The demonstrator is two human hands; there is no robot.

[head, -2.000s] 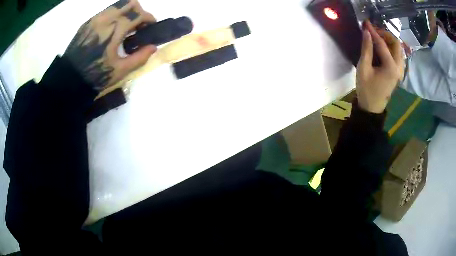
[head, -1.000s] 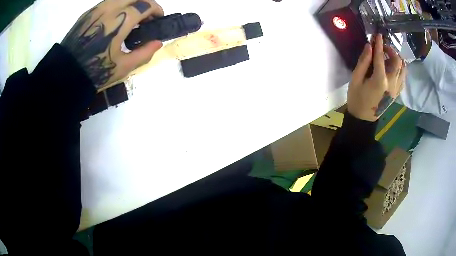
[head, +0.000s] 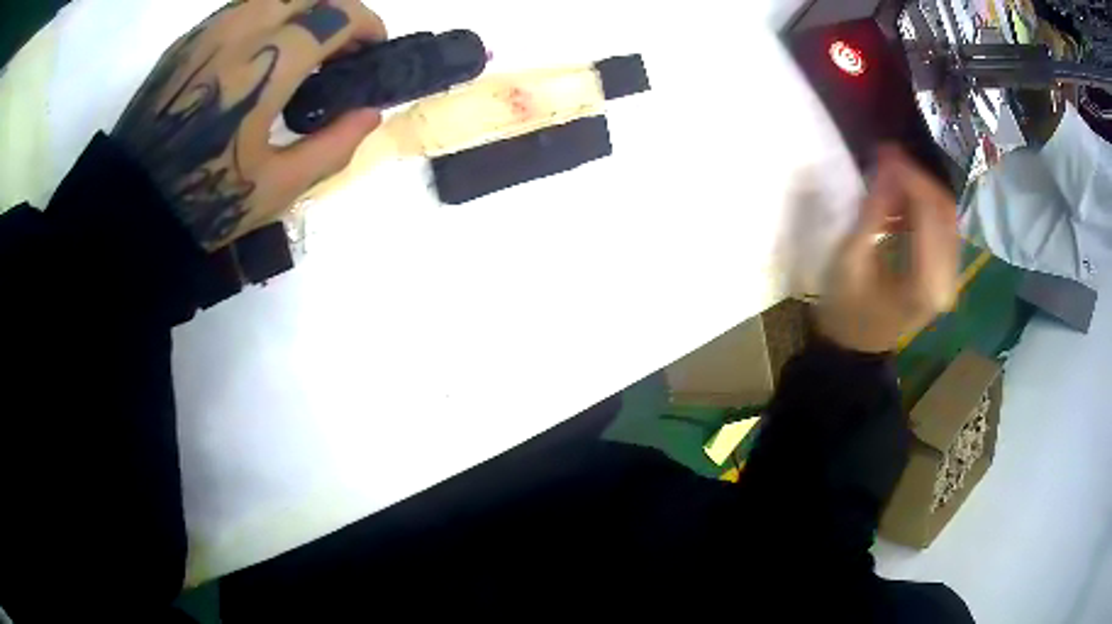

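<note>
My left hand [head: 262, 122] holds a black housing [head: 396, 76] between thumb and fingers, at the upper end of the tan jig strip [head: 494, 107]. A long black stop block [head: 524, 159] lies along the strip's near side and a small black block [head: 624, 76] at its right end. More black blocks [head: 262, 252] sit by my left wrist. My right hand [head: 890, 262] is blurred, just below the black box with a glowing red switch [head: 845, 56]. Whether its fingers hold anything cannot be made out.
A metal mechanism [head: 976, 67] stands at the upper right. A person's light sleeve [head: 1037, 201] is beside it. Below the table's edge are an open cardboard box [head: 719, 366] and another box filled with many small pieces [head: 939, 451], above a green floor.
My right hand has moved down and away from the metal mechanism. My left hand still holds the black housing, in nearly the same place at the strip.
</note>
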